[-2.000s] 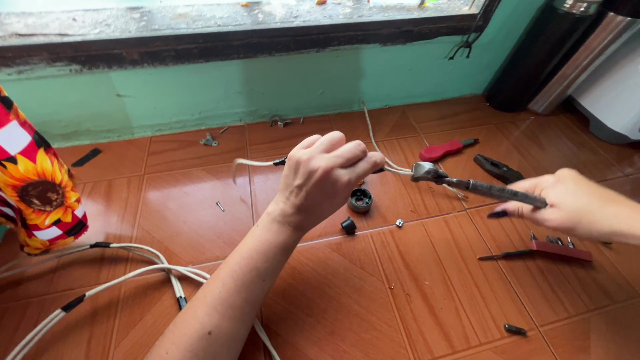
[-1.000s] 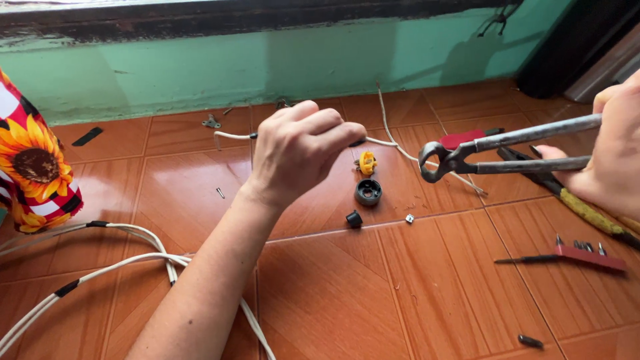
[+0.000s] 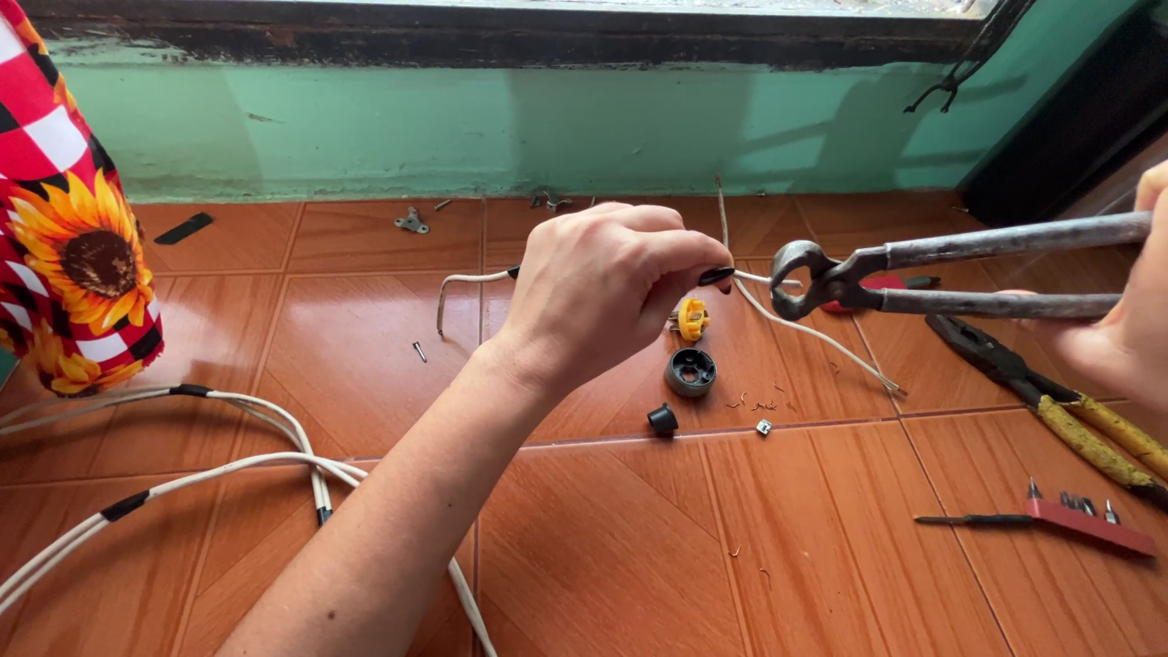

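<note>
My left hand [image 3: 620, 283] pinches a white electrical wire [image 3: 756, 277] between thumb and forefinger. At the right edge, my right hand [image 3: 1127, 310] grips the handles of end-cutting pincers [image 3: 835, 278], whose rounded jaws surround the wire's tip; whether they touch it cannot be told. A second white wire [image 3: 821, 338] slants down to the right. Below my left hand lie a yellow plug insert [image 3: 693, 319] with metal prongs, a round black plug housing [image 3: 691, 372], a small black rubber sleeve [image 3: 662, 420] and a small metal terminal piece [image 3: 764, 426]. Copper strands are scattered nearby.
Yellow-handled pliers [image 3: 1031, 374] and a red bit holder [image 3: 1090, 527] lie at right. A red-handled tool [image 3: 881, 287] is partly behind the pincers. Bundled white cable [image 3: 255, 461] and sunflower-patterned cloth [image 3: 82, 228] are at left. Metal bits lie near the green wall [image 3: 365, 128].
The pincers, lower and nearly closed two seconds ago, now have their handles spread, with the jaws around the wire's tip. Since one second ago, they have come closer to my left hand.
</note>
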